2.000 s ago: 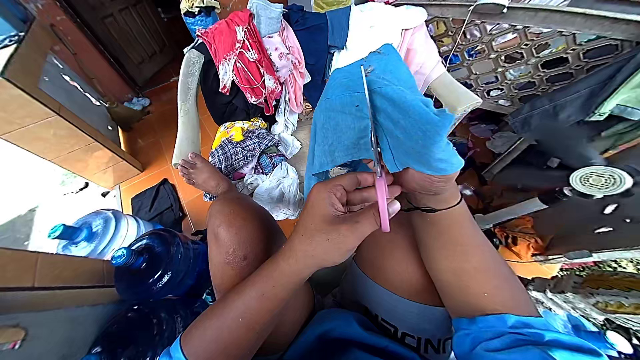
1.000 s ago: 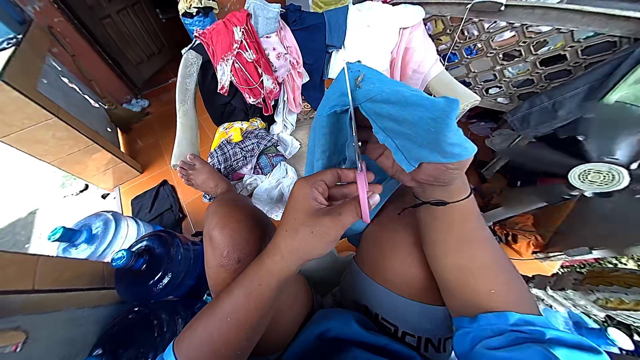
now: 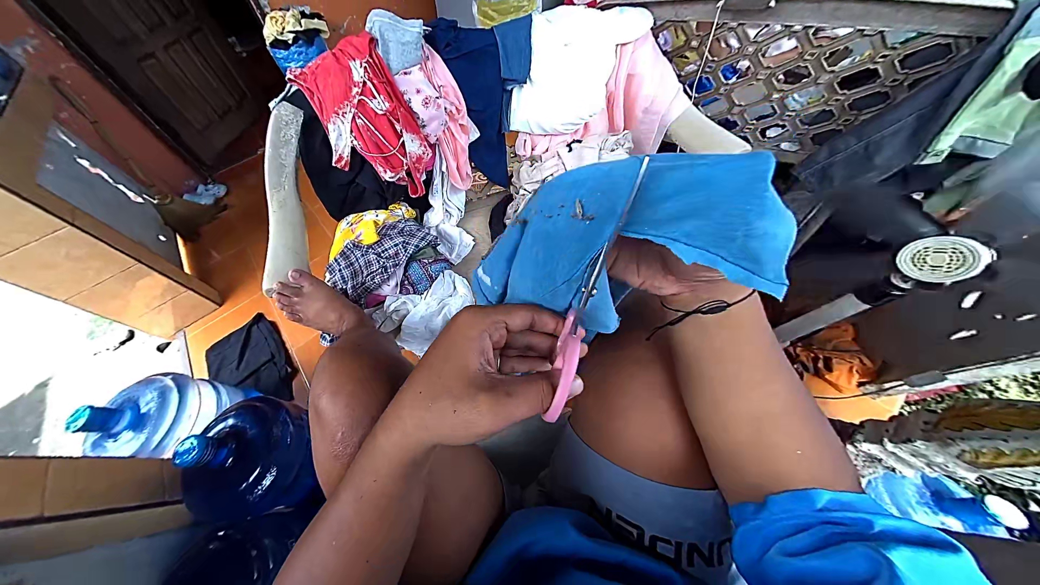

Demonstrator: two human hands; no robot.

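Note:
My left hand (image 3: 487, 374) is shut on the pink handles of a pair of scissors (image 3: 566, 366). The metal blades point up and to the right, over a piece of blue cloth (image 3: 707, 191) with uneven edges. A small dark mark or hole shows in the cloth left of the blades. Under the cloth's right part is my right hand (image 3: 670, 272), its fingers mostly hidden, holding the cloth up. A thin black cord is round that wrist. Part of the cloth hangs down beside the scissors' pivot, above my thigh.
Ahead, red, pink, white and navy clothes (image 3: 569, 73) hang over a pale chair (image 3: 283, 195). A pile of garments (image 3: 378, 260) lies by my foot. Large blue water bottles (image 3: 252, 455) lie at left; a dark fan-like object (image 3: 942, 260) is at right.
My left hand keeps hold of the scissors, whose blades now lean further right with the tips lower. The blue cloth and my right hand have also shifted; the cloth's upper edge is lower than before.

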